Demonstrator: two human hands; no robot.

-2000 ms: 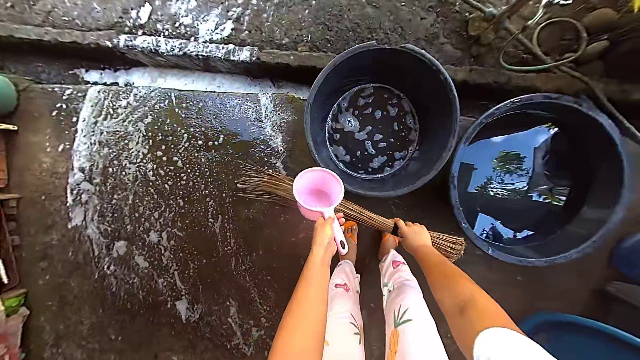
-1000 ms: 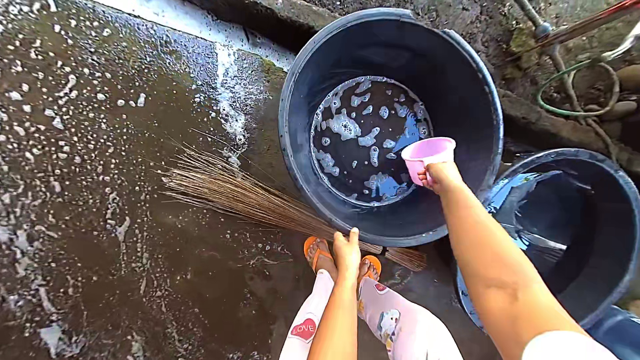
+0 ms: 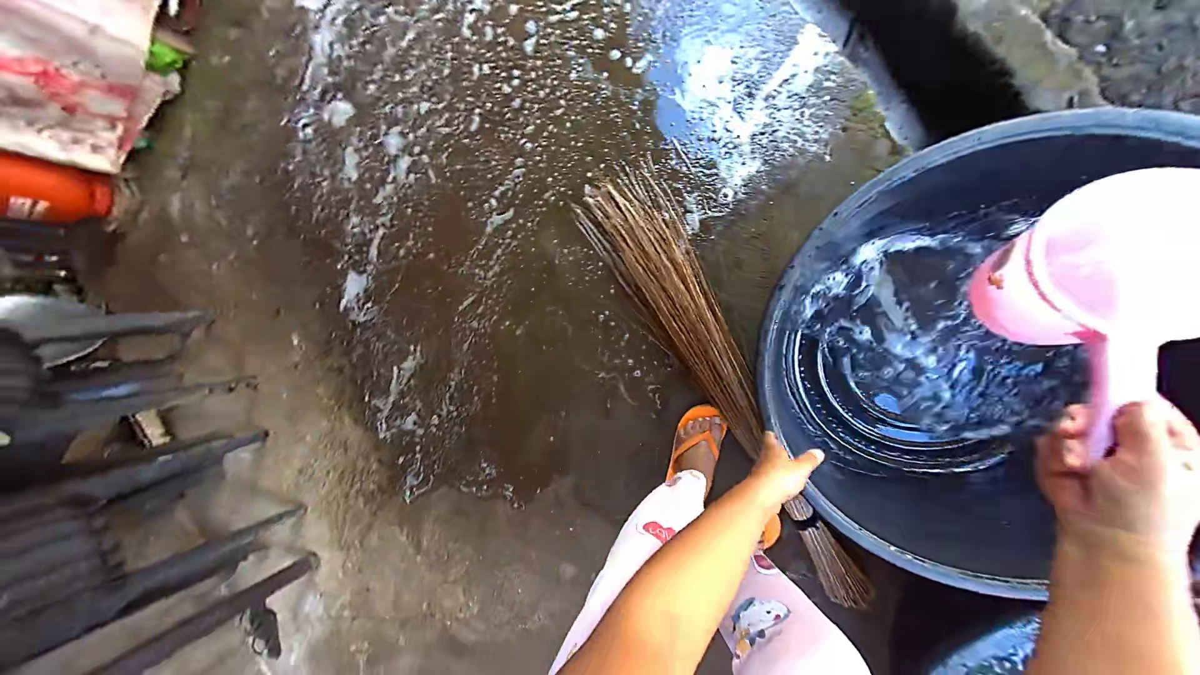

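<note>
My left hand (image 3: 783, 473) grips a stick broom (image 3: 689, 305) beside the rim of a large dark plastic tub (image 3: 923, 553). The broom's bristles fan out over the wet ground, and its short bound end shows below the hand. At the right, my right hand (image 3: 1120, 464) holds a pink plastic dipper (image 3: 1050, 277) by its handle above the tub. The dipper is tilted, with its mouth partly washed out by glare. Water in the tub is swirling and splashing. Whether the dipper holds water cannot be told.
Foamy water (image 3: 422, 187) covers the ground ahead. Dark slats (image 3: 169, 469) and an orange container (image 3: 56, 187) lie along the left. A raised concrete edge (image 3: 867, 66) runs at the top right. Part of a second tub of water (image 3: 998, 647) shows at the bottom right. My feet wear orange flip-flops (image 3: 694, 436).
The broom passed from my right hand to my left, and the dipper from left to right. The tub's water, calmer before, is now churning. The view has shifted strongly.
</note>
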